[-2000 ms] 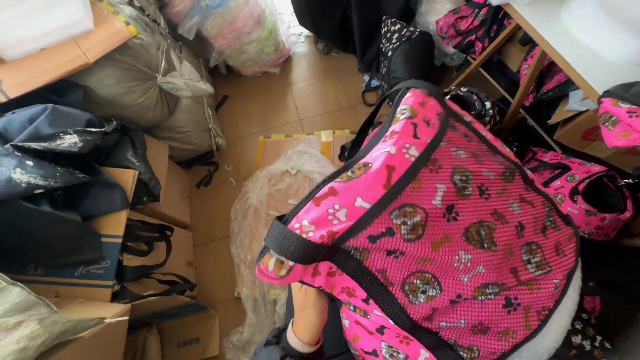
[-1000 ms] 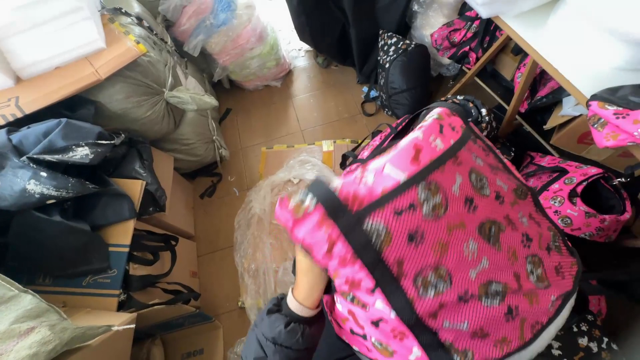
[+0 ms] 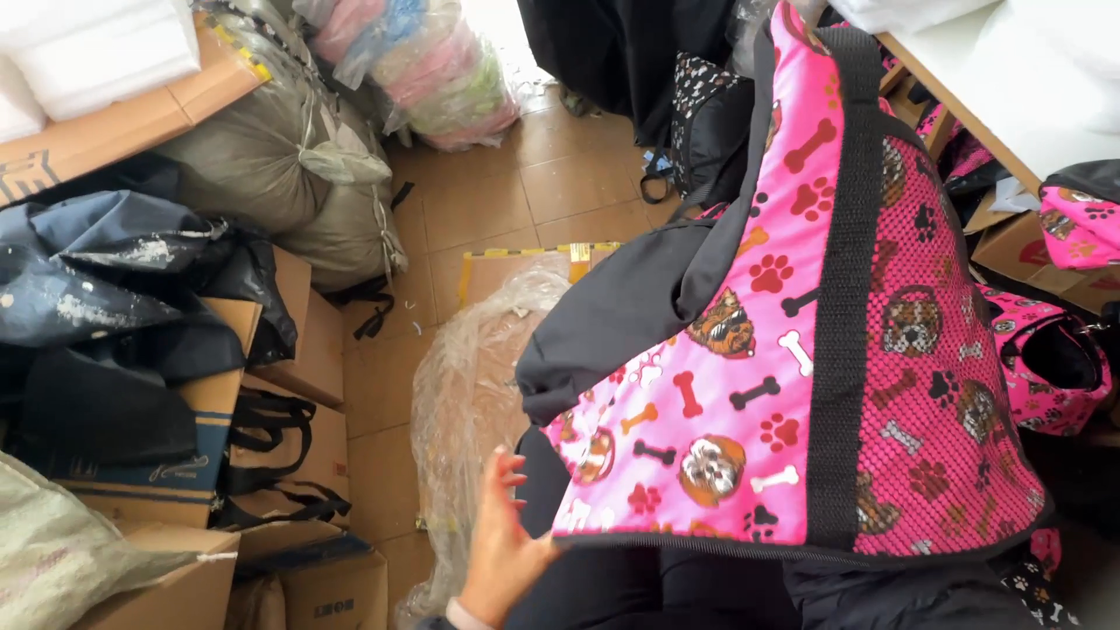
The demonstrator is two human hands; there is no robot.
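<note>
A pink fabric pet carrier bag (image 3: 717, 394), printed with dog faces, bones and paw prints, lies tilted over my lap. It has a mesh panel, a wide black webbing strap (image 3: 844, 306) and a zip along its lower edge. Black lining or fabric (image 3: 612, 315) spills out at its left side. My left hand (image 3: 507, 534) is at the bag's lower left corner, thumb touching the edge by the zip, fingers spread and raised. My right hand is out of sight; the bag may cover it.
Cardboard boxes (image 3: 306, 332) and tied sacks (image 3: 289, 166) line the left side. Crumpled clear plastic (image 3: 472, 385) lies over cardboard on the tiled floor (image 3: 560, 184). A white-topped table (image 3: 1041, 79) stands at right, with more pink printed bags (image 3: 1050, 367) beneath and beside it.
The bag has been turned, so its printed side panel and black lining now show and its strap runs upright. My left hand's fingers have spread away from the fabric.
</note>
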